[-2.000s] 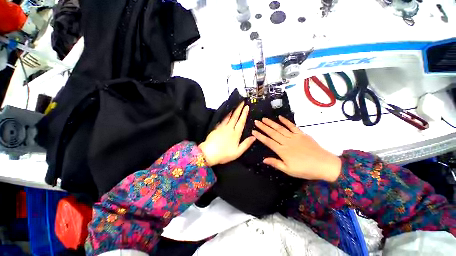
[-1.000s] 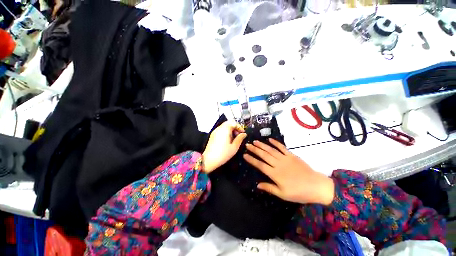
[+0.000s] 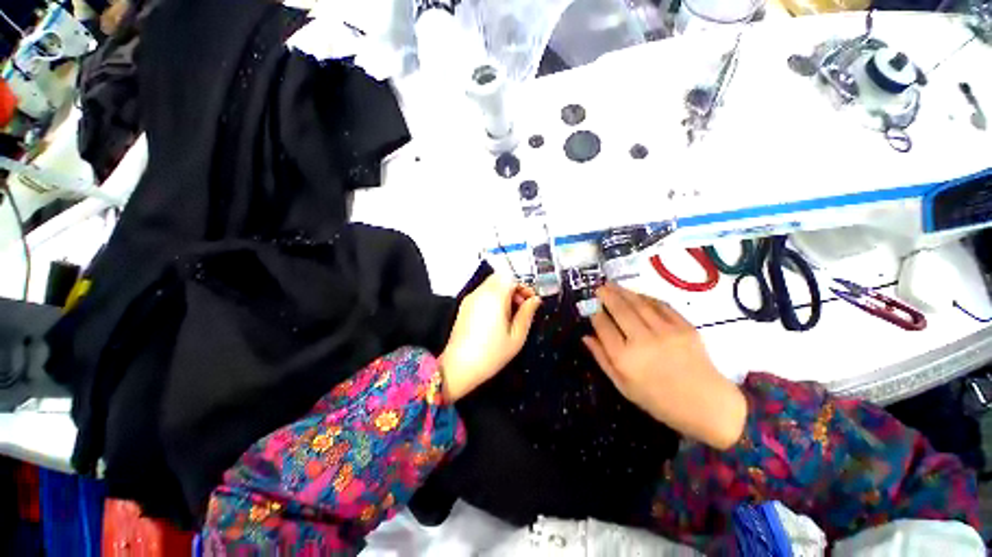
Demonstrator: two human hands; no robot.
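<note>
A black garment [image 3: 294, 326] lies heaped on the left of the white table, and a speckled black section of it [image 3: 577, 381] runs up to the presser foot [image 3: 547, 285] of a white sewing machine [image 3: 751, 196] with a blue stripe. My left hand [image 3: 484, 332] is just left of the foot, with thumb and fingertips pinched together on the fabric edge. My right hand [image 3: 664, 359] lies on the fabric right of the foot, fingers close together, fingertips beside the metal foot parts. The fabric under both hands is partly hidden.
Right of the needle lie a red loop [image 3: 687, 269], a green loop, black-handled scissors [image 3: 792, 285] and a red-handled tool [image 3: 883, 305]. A grey device [image 3: 27, 348] is at the left edge. Clear plastic [image 3: 587, 38] is behind the machine. Blue and red items show below the table.
My left hand has gone from flat to pinching the fabric edge. My right hand has moved up to beside the presser foot, its fingers drawn closer together. The view has shifted.
</note>
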